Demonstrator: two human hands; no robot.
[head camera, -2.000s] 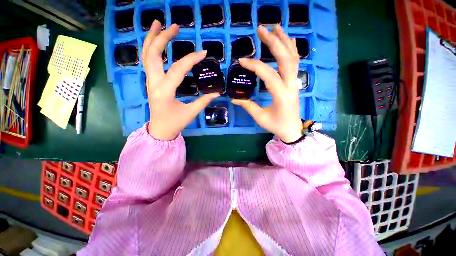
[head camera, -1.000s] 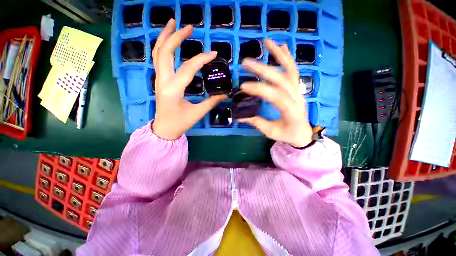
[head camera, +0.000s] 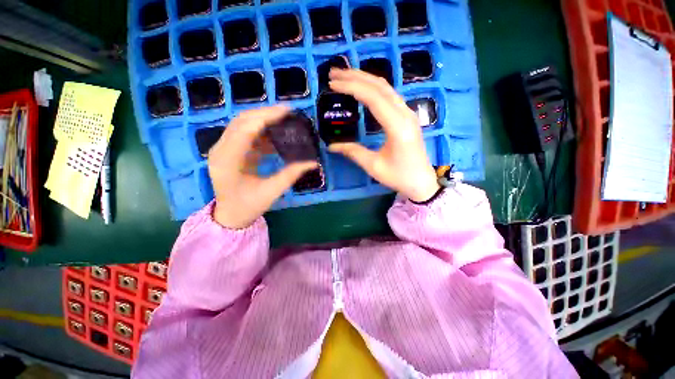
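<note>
My left hand (head camera: 248, 166) is blurred and holds a dark watch unit (head camera: 294, 138) between thumb and fingers, its face blurred. My right hand (head camera: 388, 141) holds a second watch unit (head camera: 338, 117) by its edges, screen up, with small white text and a green and a red mark. Both units are above the front part of the blue foam tray (head camera: 178, 194), side by side. The tray's pockets hold many dark-screened watch units. One unit sits in a pocket partly under the left-hand unit. A dark band is on my right wrist.
At left are a red bin of sticks (head camera: 16, 170), yellow sticker sheets (head camera: 83, 144) and a marker pen (head camera: 106, 185). At right are a black power box (head camera: 534, 111), a red tray (head camera: 588, 185) and a clipboard (head camera: 638, 111). Red (head camera: 111, 307) and white (head camera: 570, 270) trays lie below the bench.
The view has shifted and turned slightly. The left-hand unit, earlier steady with lit text, is now tilted and blurred. The right-hand unit, blurred one second ago, again faces up with its text showing.
</note>
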